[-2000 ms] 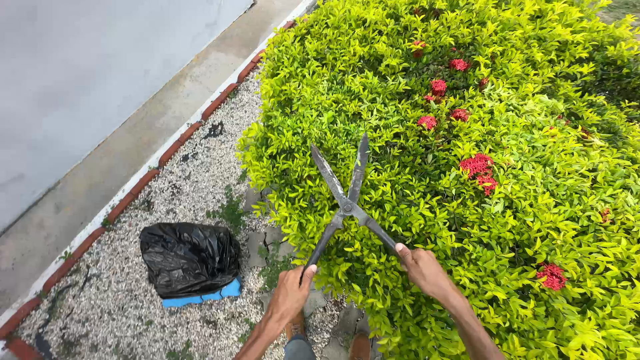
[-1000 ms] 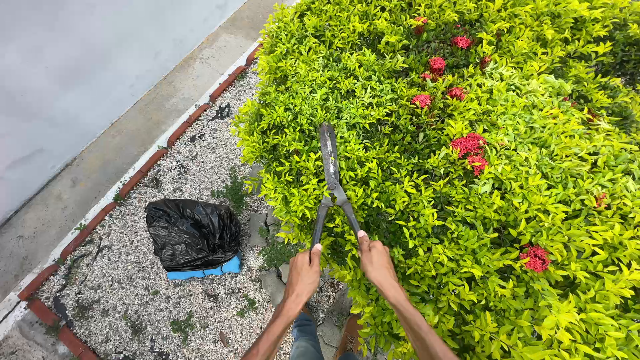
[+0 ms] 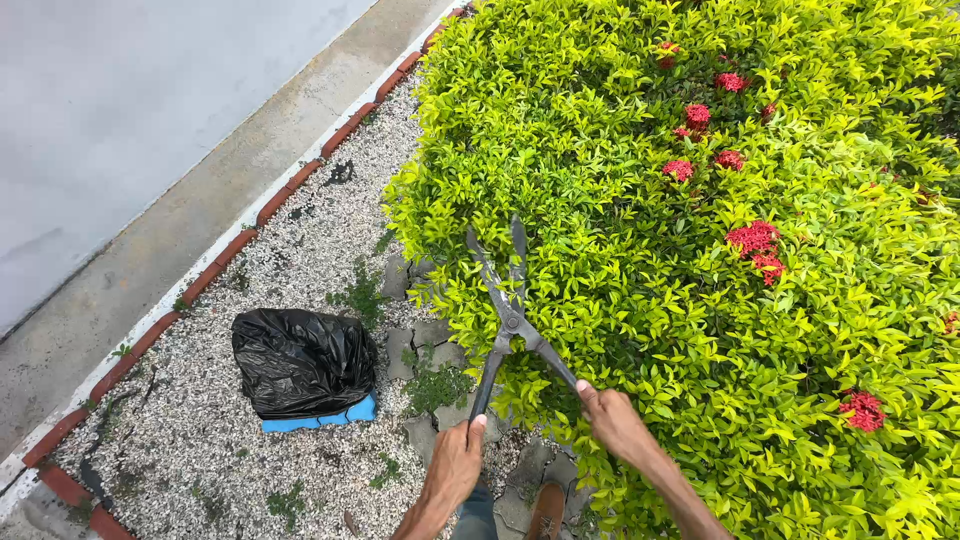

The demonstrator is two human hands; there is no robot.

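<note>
My left hand (image 3: 454, 459) grips one handle of a pair of metal hedge shears (image 3: 512, 322), and my right hand (image 3: 616, 421) grips the other. The handles are spread and the two blades stand apart, pointing away from me. Their tips lie among the yellow-green leaves at the left part of a broad leafy hedge (image 3: 675, 300), and some leaves partly cover the blades. Red flower clusters (image 3: 752, 238) grow on the hedge to the right of the shears.
A black plastic bag (image 3: 304, 364) with a blue item (image 3: 321, 421) under its edge sits on white gravel (image 3: 180, 420). Red brick edging (image 3: 277, 204) runs beside a concrete strip and a pale wall (image 3: 135, 97). Paving stones and a brown shoe (image 3: 546, 511) are below.
The shears' blades, closed together one second ago, are now apart, and my hands are farther from each other. Two seconds ago the blades were also apart.
</note>
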